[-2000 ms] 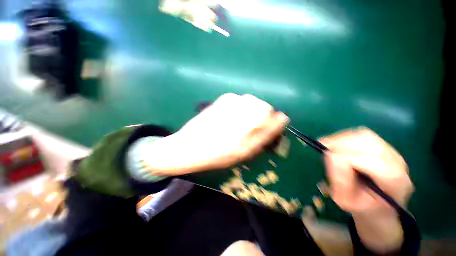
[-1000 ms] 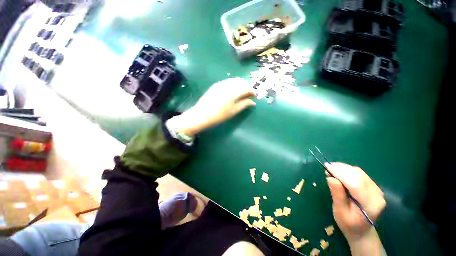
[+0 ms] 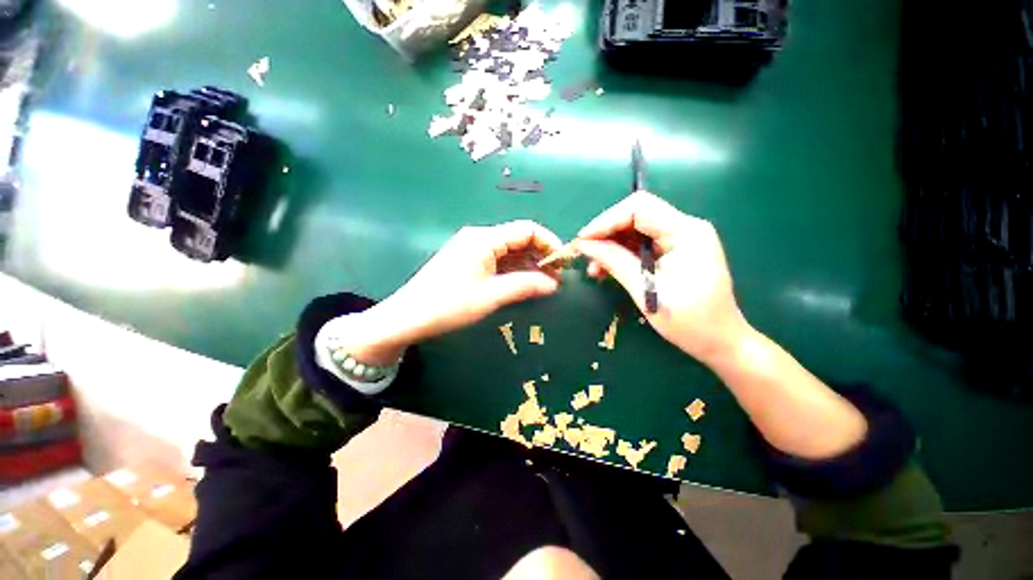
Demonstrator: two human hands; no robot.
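My left hand (image 3: 481,272) and my right hand (image 3: 668,266) meet over the middle of the green mat. A tiny tan piece (image 3: 558,256), perhaps an adhesive part or its backing, is pinched between the fingertips of both hands. My right hand also holds the dark tweezers (image 3: 649,278) across its fingers, their tips pointing away from me. Tan paper scraps (image 3: 578,436) lie scattered along the near table edge. A loose pile of white and dark grey flat pieces (image 3: 498,91) lies beyond my hands, with a dark grey strip (image 3: 520,185) just nearer.
Black housings (image 3: 193,170) lean in a small group at the left. More black housings (image 3: 693,28) are stacked at the far side. A clear tub (image 3: 425,25) is cut off by the top edge. A dark stack (image 3: 963,181) runs along the right. Cardboard boxes (image 3: 96,521) are at lower left.
My left hand has come back from the white-grey pile to meet my right hand. A tan piece is now between them. The tweezers have turned to point away from me. The view has shifted.
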